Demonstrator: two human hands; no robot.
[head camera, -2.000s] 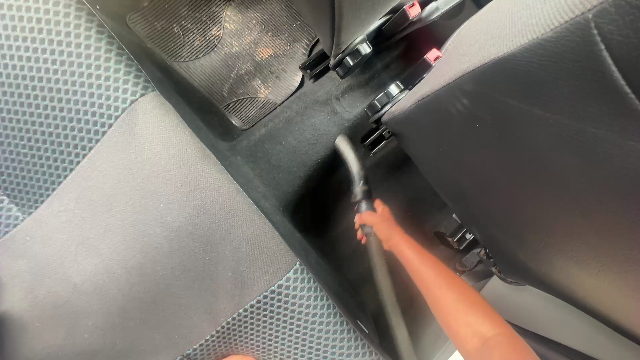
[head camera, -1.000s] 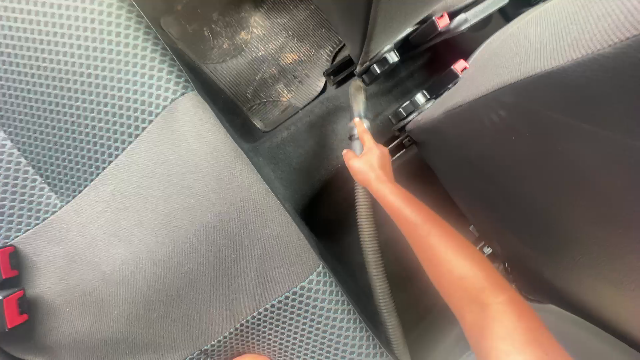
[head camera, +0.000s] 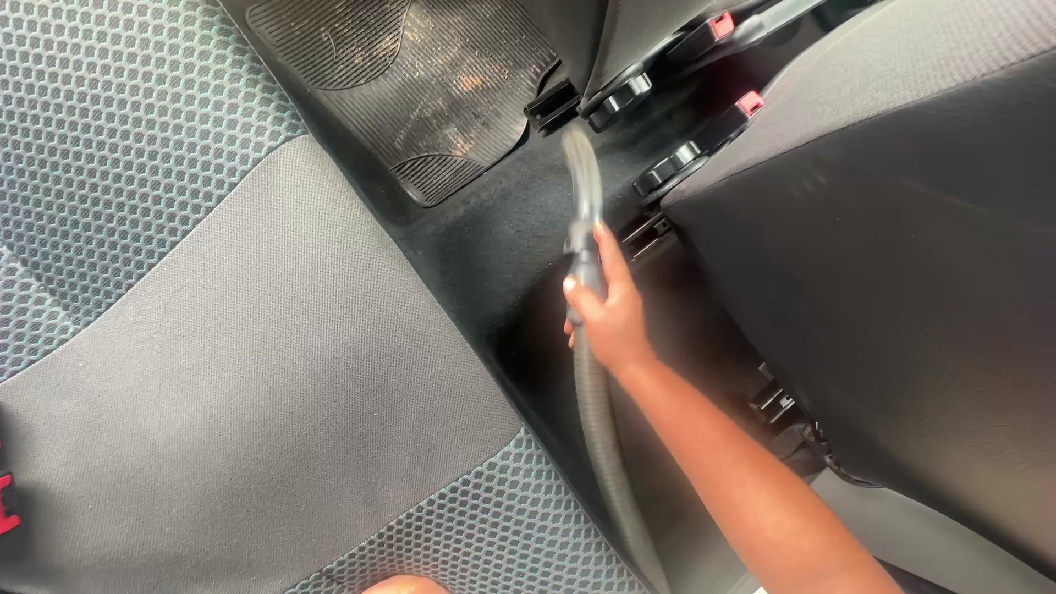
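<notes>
My right hand (head camera: 609, 301) grips the dark collar of a vacuum cleaner hose. A curved, translucent nozzle (head camera: 584, 177) extends from the collar, its tip over the dark floor carpet (head camera: 495, 223), close to the front seat's rail end (head camera: 553, 107). The ribbed grey hose (head camera: 606, 445) runs from my hand down to the bottom edge, beside the rear seat cushion. A small rounded patch of skin (head camera: 404, 585) shows at the bottom edge; whether it belongs to my left hand or a leg cannot be told.
The grey rear seat (head camera: 313, 330) fills the left side, with a red buckle (head camera: 7, 503) at its edge. A ribbed rubber mat (head camera: 445, 82) bears brownish dirt. Two front seats, one with a dark seat back (head camera: 874, 247), have black recline knobs (head camera: 670, 167) and red buckles (head camera: 749, 103) between them.
Since two seconds ago, my right hand and the nozzle have moved up the floor toward the gap between the front seats. My hand is slightly farther back than one second ago, still gripping the hose.
</notes>
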